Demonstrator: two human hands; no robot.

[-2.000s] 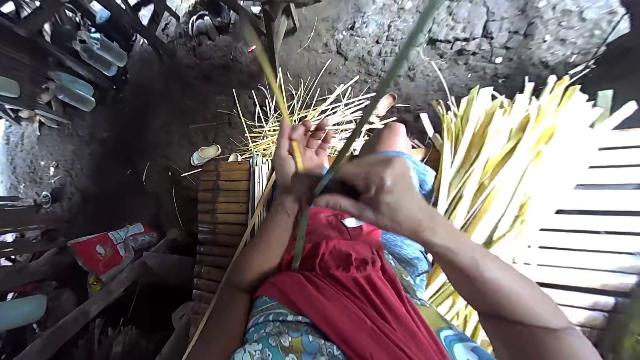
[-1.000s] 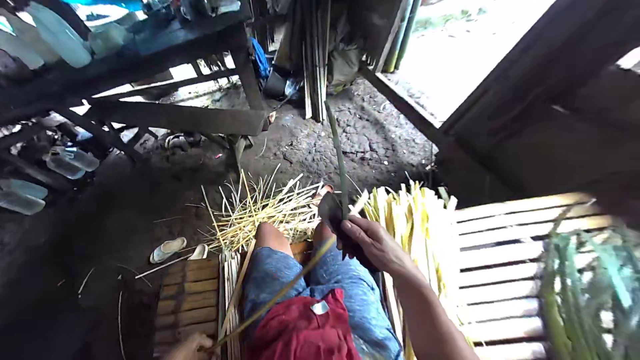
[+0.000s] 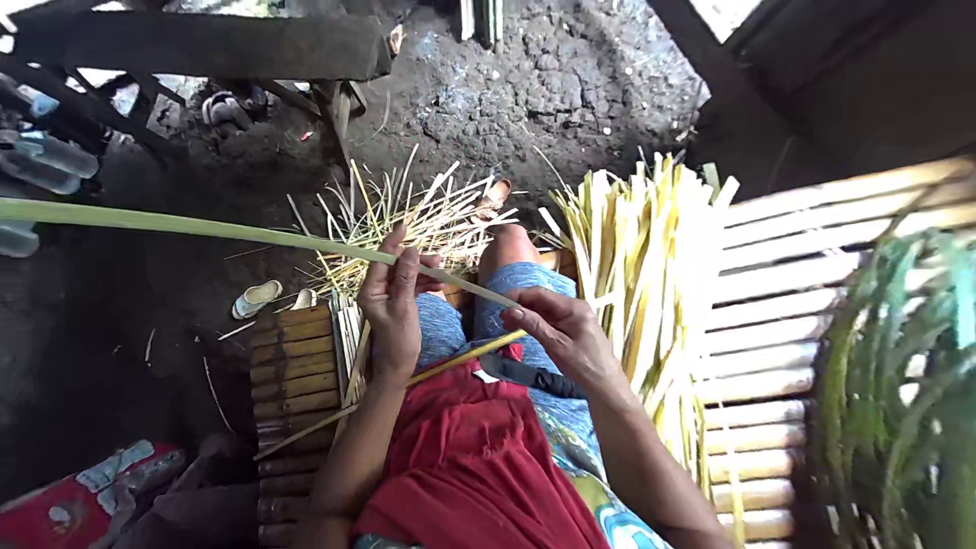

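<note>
A long pale green plant strip runs from the left edge across to my right hand. My left hand has the strip between its thumb and fingers, palm turned up. The strip's near end is pinched by my right hand, thumb on top. Beneath that hand a knife with a dark blade lies over my lap, its handle hidden. A yellow strip slants from under my left forearm up to my right hand; whether that hand grips it, I cannot tell.
Thin split strips are heaped beyond my knees. Wide yellow strips lie along my right side on a bamboo slat bench. Coiled green strips rest farther right. Slippers are on the dirt floor, and plastic bottles at the left.
My left hand, low at the bottom edge one second ago, has come up in front of my lap onto the green strip. The strip, upright before, now lies across toward the left.
</note>
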